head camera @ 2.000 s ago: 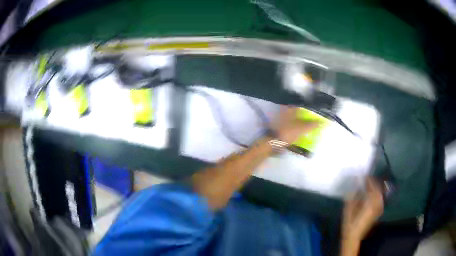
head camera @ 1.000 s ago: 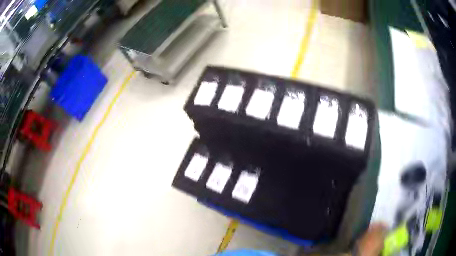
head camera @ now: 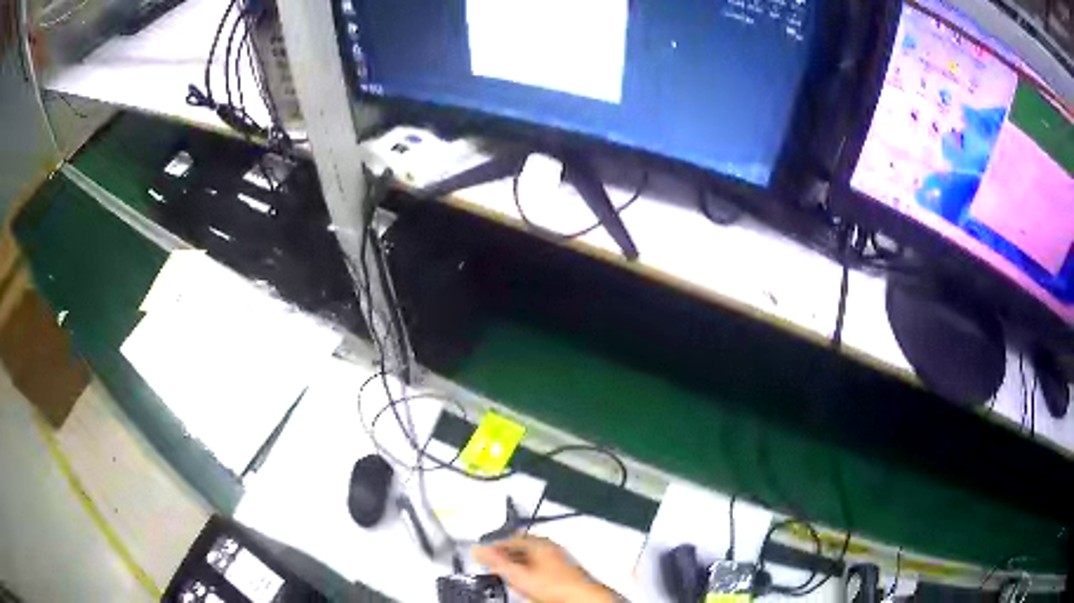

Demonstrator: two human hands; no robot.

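Observation:
My left hand (head camera: 539, 568) is low in the view, its forearm cut off by the bottom edge. Its fingers point left, at the top end of a dark smartphone (head camera: 471, 589) that is also cut off by the bottom edge. Whether the fingers grip the phone or a cable end is too blurred to tell. A yellow-green card (head camera: 492, 443) lies above the hand, with thin cables around it. A black computer mouse (head camera: 371, 490) lies left of the phone. My right hand is not in view.
Two monitors (head camera: 589, 88) stand on the white shelf (head camera: 754, 277). White sheets (head camera: 224, 353) lie at the left of the bench. A grey post (head camera: 320, 130) rises from it. A black phone tray (head camera: 242, 571) is at the lower left. Another phone (head camera: 730, 580) lies at the lower right.
The view has swung from the floor and black trays up to the bench and monitors. A hand that was beside a yellow-green card now is at a phone's top end.

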